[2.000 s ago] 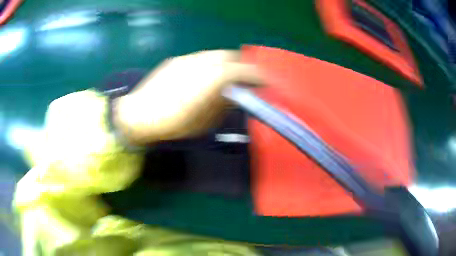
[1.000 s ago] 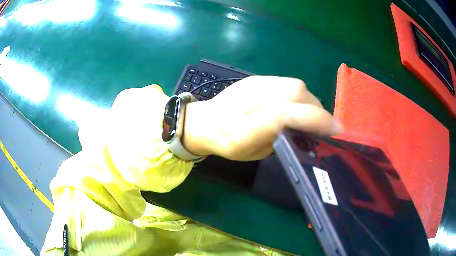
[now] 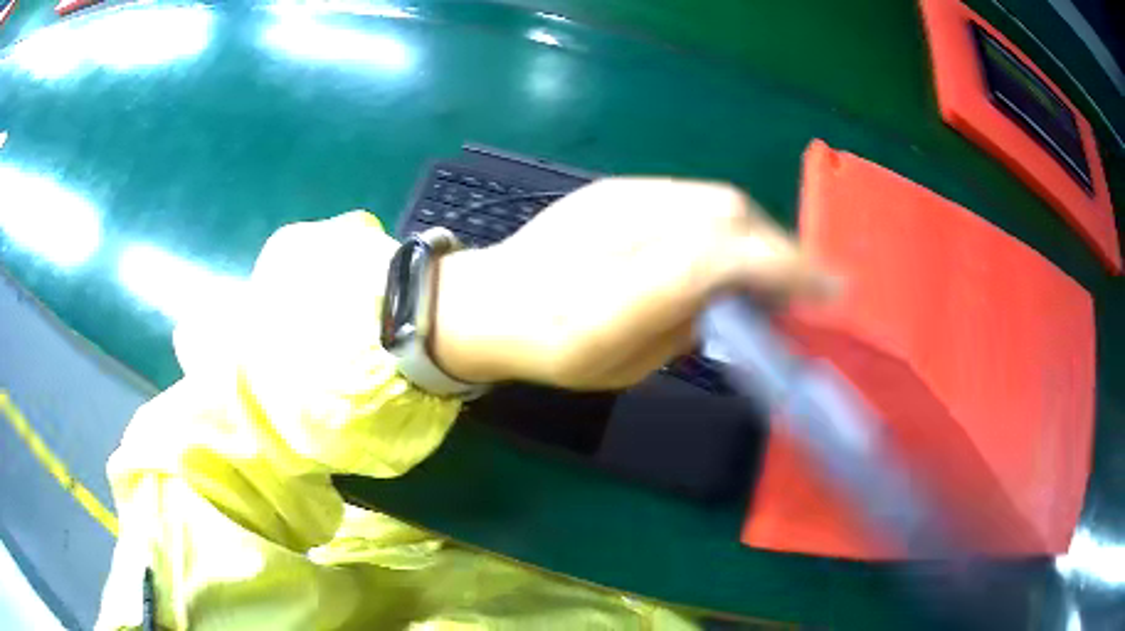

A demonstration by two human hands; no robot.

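Observation:
My left hand [image 3: 617, 277], with a watch [image 3: 410, 296] on its wrist, grips the upper edge of the tablet [image 3: 851, 444] with the fingertips. The tablet is strongly blurred and seen nearly edge-on, tilted over the orange-red foam pad [image 3: 975, 333]. Its lower end runs into the bottom right corner. The black keyboard [image 3: 685, 431] lies on the green bench left of the pad, partly hidden under my left hand and wrist. A thin black cable crosses its upper keys. My right hand is not in view.
Another orange-red pad [image 3: 956, 86] with a dark tablet [image 3: 1034, 105] on it lies at the upper right. The glossy green bench [image 3: 284, 136] ends at the lower left, above a grey floor with a yellow line [image 3: 56, 459].
The tablet has turned from showing its glossy face and white label to nearly edge-on, uncovering more of the keyboard and pad. My left hand still holds it, slightly further left in view.

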